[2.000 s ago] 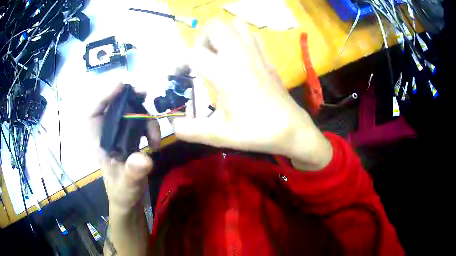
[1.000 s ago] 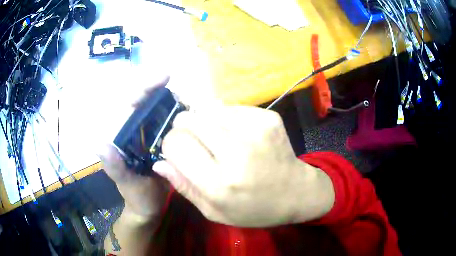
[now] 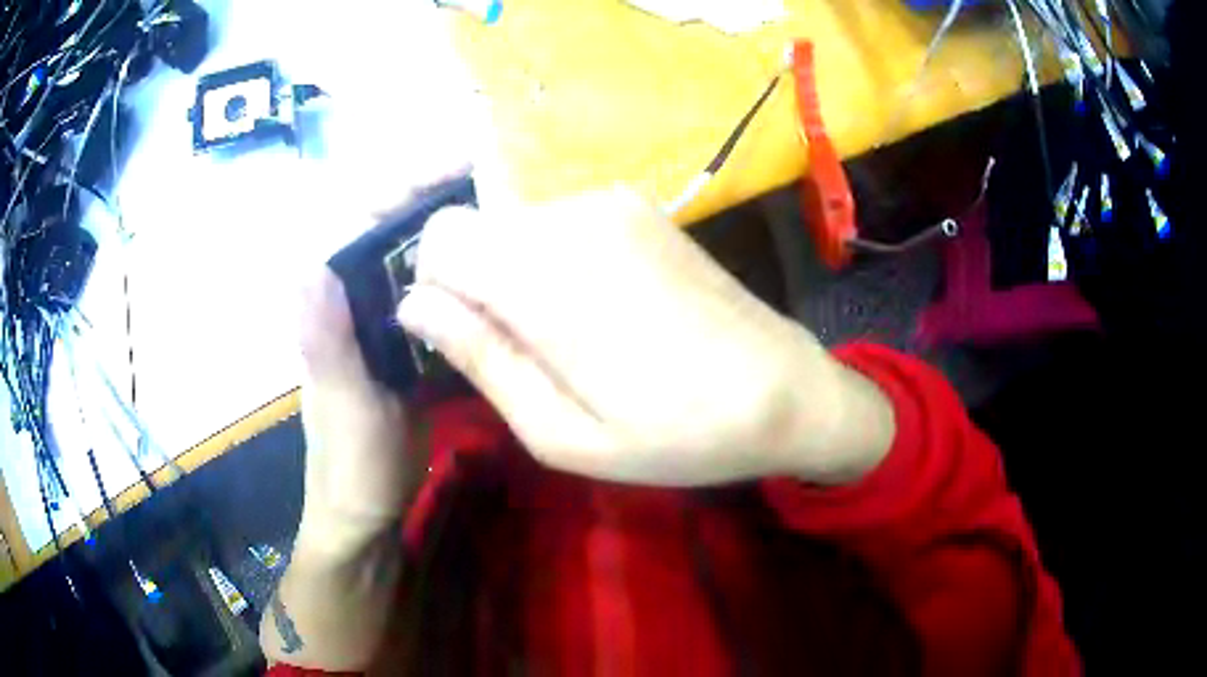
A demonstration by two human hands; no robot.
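A black boxy housing [image 3: 372, 307] is held over the near edge of the white mat. My left hand [image 3: 347, 384] holds it from the left and below. My right hand [image 3: 596, 324] has its thumb and fingertips together at the housing's open side; whether they pinch a small part there is hidden. A dark cable with a light end [image 3: 728, 142] shows beyond my right hand; its other end is hidden. A flat black front frame [image 3: 238, 110] with a pale middle and dark round hole lies on the white mat [image 3: 212, 291].
A heap of dark units with many cables [image 3: 60, 251] lies at the left. A red-orange air gun [image 3: 827, 185] is at the bench edge. More cables [image 3: 1092, 132] hang at the upper right. A pale sheet [image 3: 715, 11] lies on the wooden tabletop [image 3: 596, 106].
The small dark part seen near my right fingers is no longer visible. My right hand has come to the housing, then moved slightly up with it. The cable end has shifted left.
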